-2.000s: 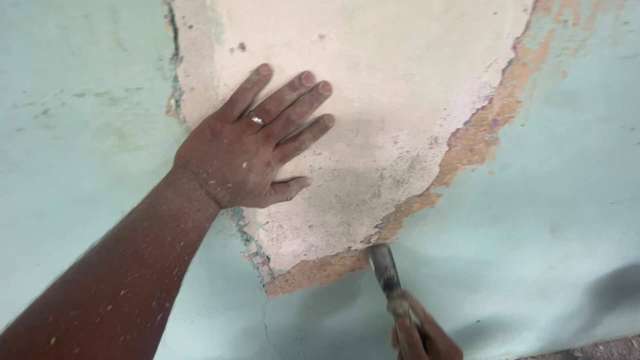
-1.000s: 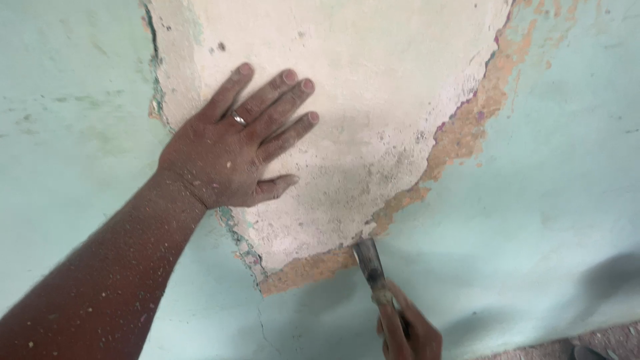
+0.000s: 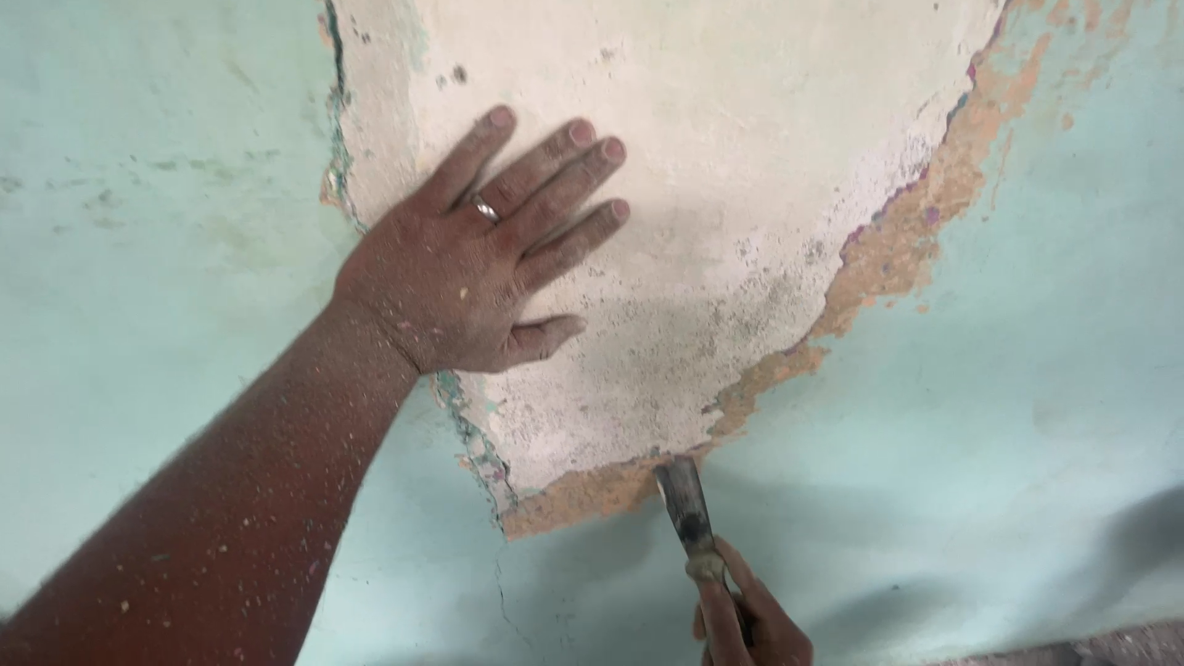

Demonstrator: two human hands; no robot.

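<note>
My left hand lies flat with spread fingers on a pale patch of bared wall; a ring is on one finger and dust and flakes cover the forearm. At the bottom, my right hand grips a metal scraper by its handle. The scraper's blade points up and its tip meets the lower edge of the patch, at a band of orange-brown underlayer. Part of the handle is hidden by my fingers.
Green-painted wall surrounds the patch. A jagged crack runs along the patch's left edge, and a thin crack continues below its lower corner. Rough ground shows at the bottom right. Shadows fall on the lower wall.
The scraper's tip has shifted a little left along the patch's lower edge compared with two seconds ago, still in my right hand. My left hand keeps its place on the wall.
</note>
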